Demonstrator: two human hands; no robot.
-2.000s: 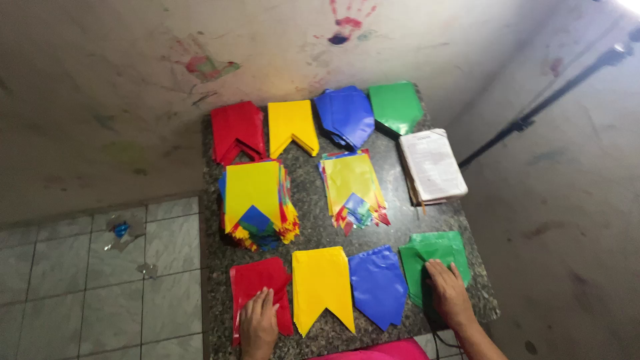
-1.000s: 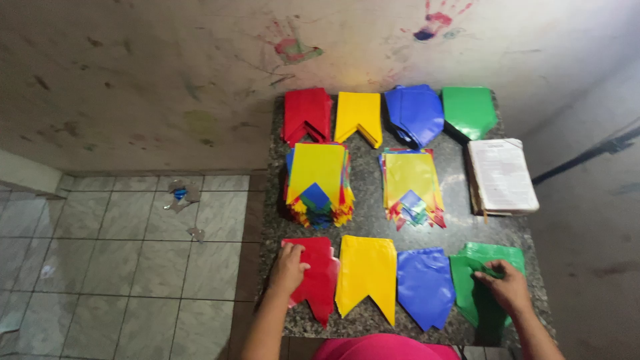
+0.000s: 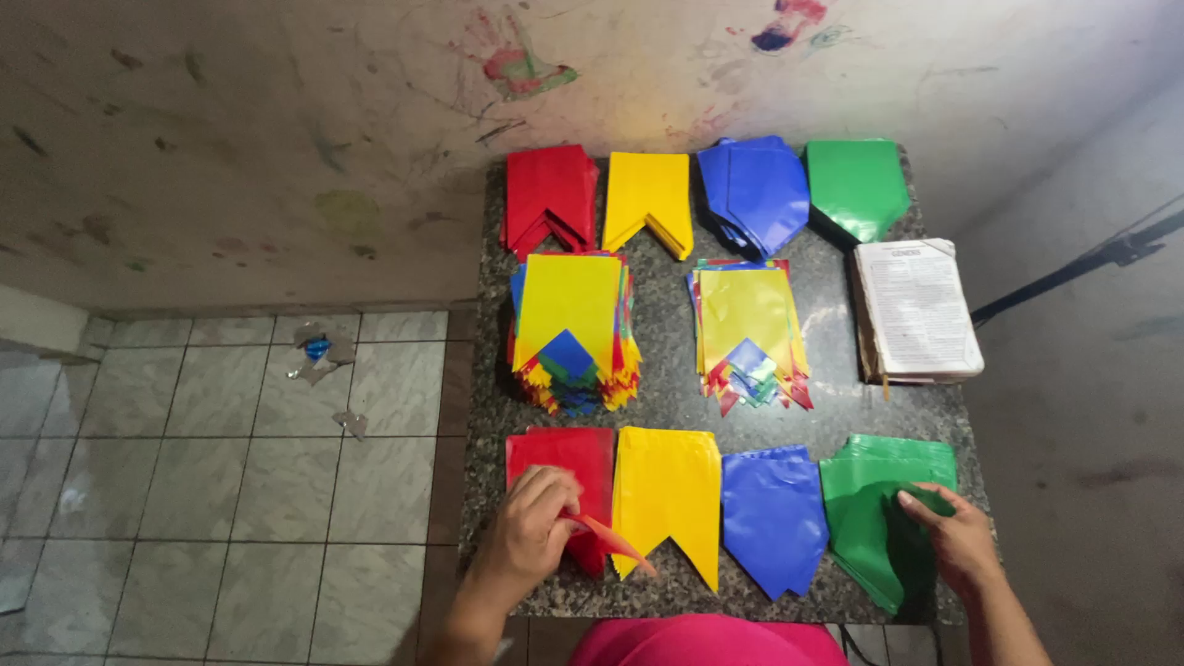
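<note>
My left hand (image 3: 532,532) pinches a red plastic pennant (image 3: 606,539), lifted at an angle over the front red pile (image 3: 560,453). At the right, my right hand (image 3: 953,532) grips the edge of a green pennant on the front green pile (image 3: 865,481). Between them lie a yellow swallowtail pile (image 3: 666,481) and a blue pile (image 3: 772,518). Behind are two mixed-colour stacks, both topped with yellow: a thicker left stack (image 3: 569,305) and a thinner right stack (image 3: 749,310).
Along the granite tabletop's (image 3: 661,398) back edge lie red (image 3: 550,190), yellow (image 3: 647,190), blue (image 3: 763,190) and green (image 3: 856,180) piles. An open thick book (image 3: 916,310) sits at right, near a dark pole (image 3: 1082,264). Torn wrappers (image 3: 319,351) lie on the tiled floor.
My left hand has lifted a red pennant off the front red pile, where it rested flat before. My right hand now has the edge of a green pennant raised. The view has shifted left.
</note>
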